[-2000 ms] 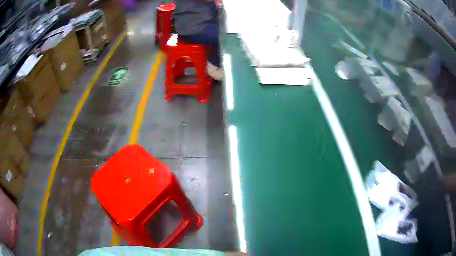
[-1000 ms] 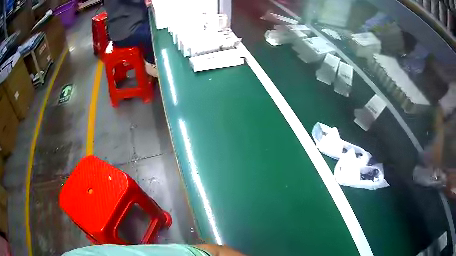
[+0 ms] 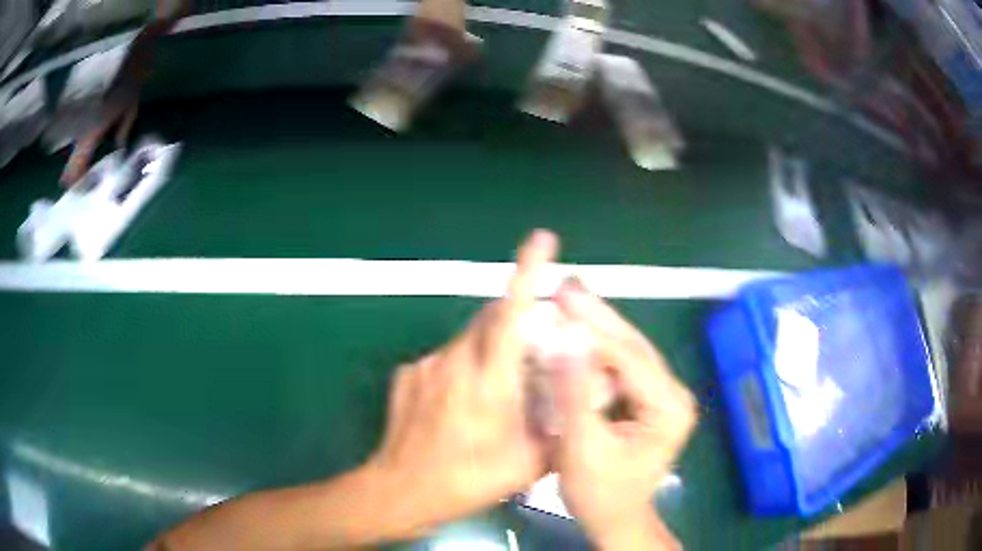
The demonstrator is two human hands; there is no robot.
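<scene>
My left hand [image 3: 463,398] and my right hand [image 3: 625,414] are together over the green worktop, just below the pale strip. Between their fingers is a small clear, shiny piece [image 3: 549,339], blurred and partly hidden by the fingers. I cannot tell how many pieces there are. Below the hands, a small white item [image 3: 546,495] shows on the worktop, partly covered. A blue plastic tote [image 3: 754,404] stands to the right of my right hand, with bright glare inside.
White pouches with dark parts [image 3: 102,205] lie at the left beyond the pale strip [image 3: 215,277], with another person's hand at them. Another hand at the top holds a blurred box [image 3: 404,86]. More white boxes [image 3: 641,113] lie beside it. Cardboard [image 3: 867,511] shows at lower right.
The view has swung right from the aisle and red stools to the worktop before me. Both my hands and the blue tote have come into view. Another person's hand is now at the pouches.
</scene>
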